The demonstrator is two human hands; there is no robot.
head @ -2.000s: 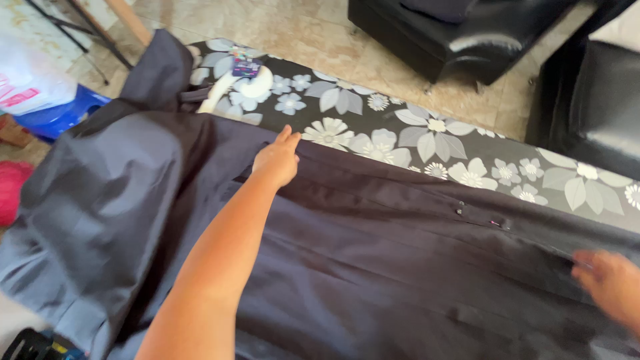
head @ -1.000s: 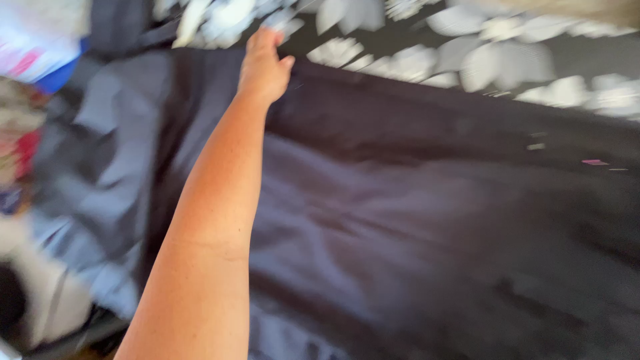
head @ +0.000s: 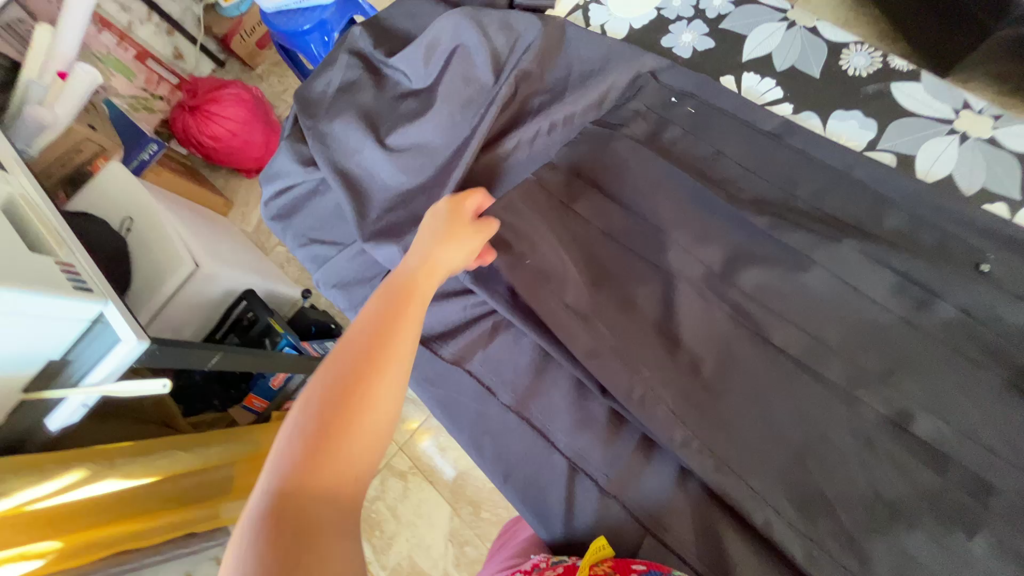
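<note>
Dark grey fabric (head: 720,304) with long seams and folds lies spread over a surface with a floral-patterned cover (head: 896,120). My left hand (head: 456,232) is closed on the edge of the fabric's upper layer, near the middle of the view. To its left the fabric is bunched in loose folds and hangs down. Pins (head: 984,267) show in the fabric at the right and near its top edge. A yellow measuring tape (head: 595,554) shows at the bottom, against my patterned clothing. My right hand is out of view.
A white-topped table (head: 120,320) with a dark frame stands at the left. Beyond it are a pink-red bundle (head: 226,124), a blue plastic stool (head: 314,28), cardboard boxes and a white container (head: 216,272). Yellow material (head: 144,480) hangs at lower left.
My left hand has come from the fabric's far edge toward me and now grips a layer edge. My right hand, seen at the right two seconds ago, is gone from view. The view has shifted left.
</note>
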